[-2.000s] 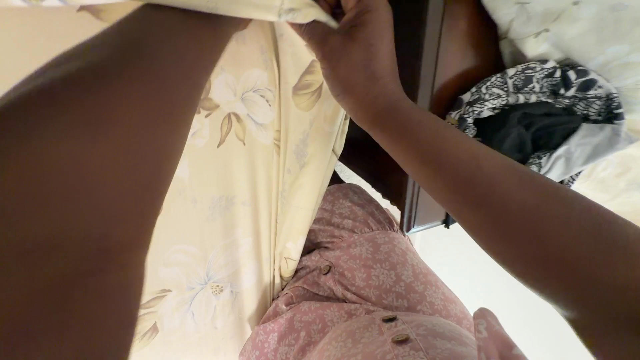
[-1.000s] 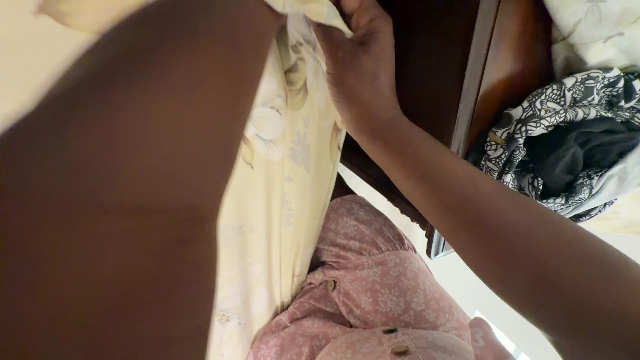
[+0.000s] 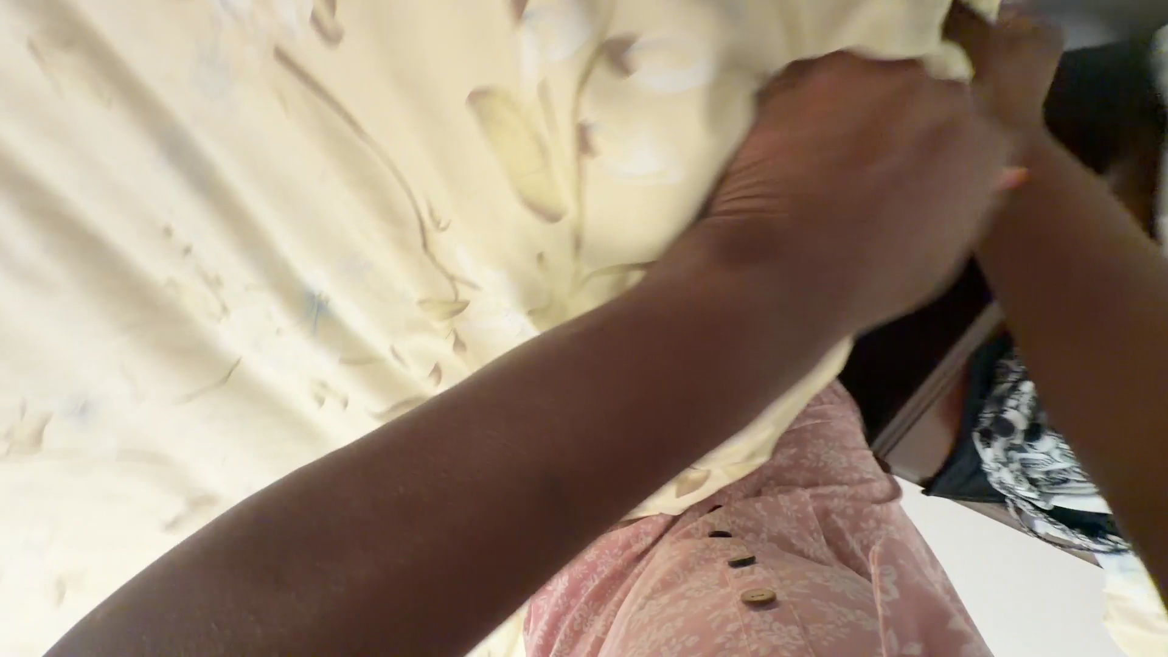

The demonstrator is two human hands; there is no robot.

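Observation:
A cream cloth with a floral print (image 3: 365, 228), probably a bed sheet, spreads in folds over the left and top of the view. Across its right edge lies my left hand (image 3: 867, 173), its fingers curled at the cloth's edge and mostly hidden, gripping the cloth. Just beyond it at the upper right, my right hand (image 3: 1017, 73) is blurred and close against the left one; its fingers are partly covered, so what it holds cannot be told. Below my left forearm the cloth hangs against the pink floral garment (image 3: 730, 584) that I wear.
Dark wooden furniture (image 3: 903, 365) with a pale edge strip stands behind the hands at the right. A black and white patterned cloth (image 3: 1031, 447) lies beside it, partly behind my right forearm. A white surface (image 3: 1004, 566) shows at the lower right.
My left hand, out of sight behind its arm a second ago, now shows near the right hand. The cream cloth spreads across far more of the view, which has shifted considerably.

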